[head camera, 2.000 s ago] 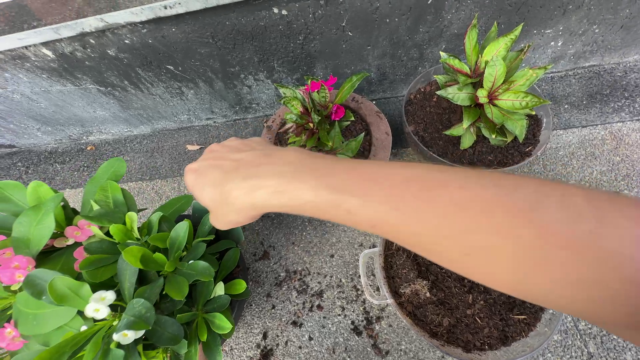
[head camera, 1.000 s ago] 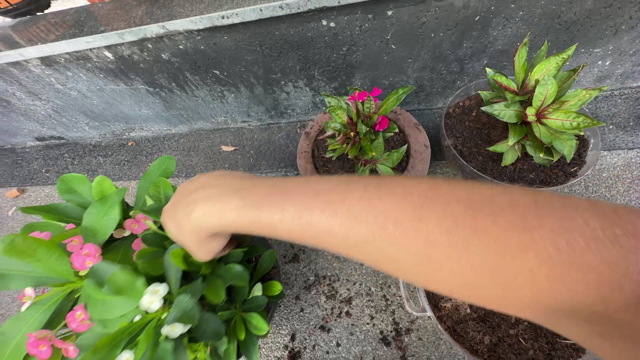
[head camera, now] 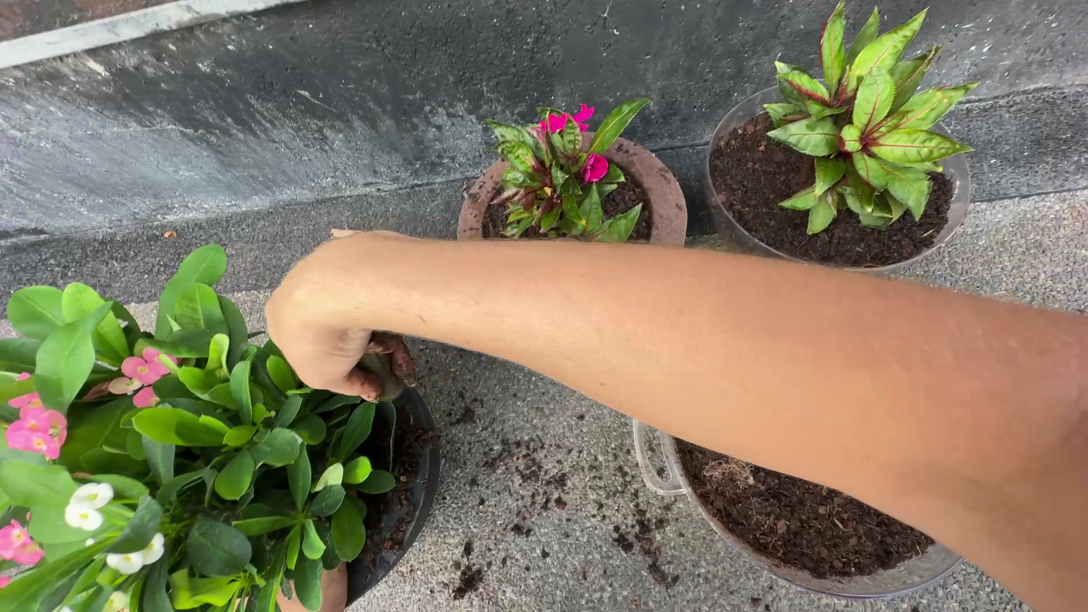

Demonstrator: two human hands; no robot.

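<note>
My right hand (head camera: 336,327) reaches from the right over the rim of a dark round pot (head camera: 422,493). Its wrist is bent and its soil-stained fingers curl down beside the leaves; something pale green shows partly between them, too hidden to name. A leafy crown-of-thorns-like plant (head camera: 280,446) with pink flowers (head camera: 36,431) and white flowers (head camera: 87,506) spreads over the pot. Below, a little of my left hand (head camera: 319,591) shows at the bottom edge under the leaves; its fingers are hidden. Dark soil (head camera: 395,459) lies inside the pot.
A clear handled tub of soil (head camera: 850,578) stands at lower right. Behind my forearm are a brown pot (head camera: 667,195) with a magenta-flowered plant (head camera: 561,170) and a clear bowl (head camera: 960,191) with a variegated plant (head camera: 875,136). Crumbs of soil (head camera: 544,476) lie on the pavement before a concrete wall (head camera: 340,102).
My right hand's fingers, hidden before, now show at the pot's edge. Part of my left hand has come into sight at the bottom.
</note>
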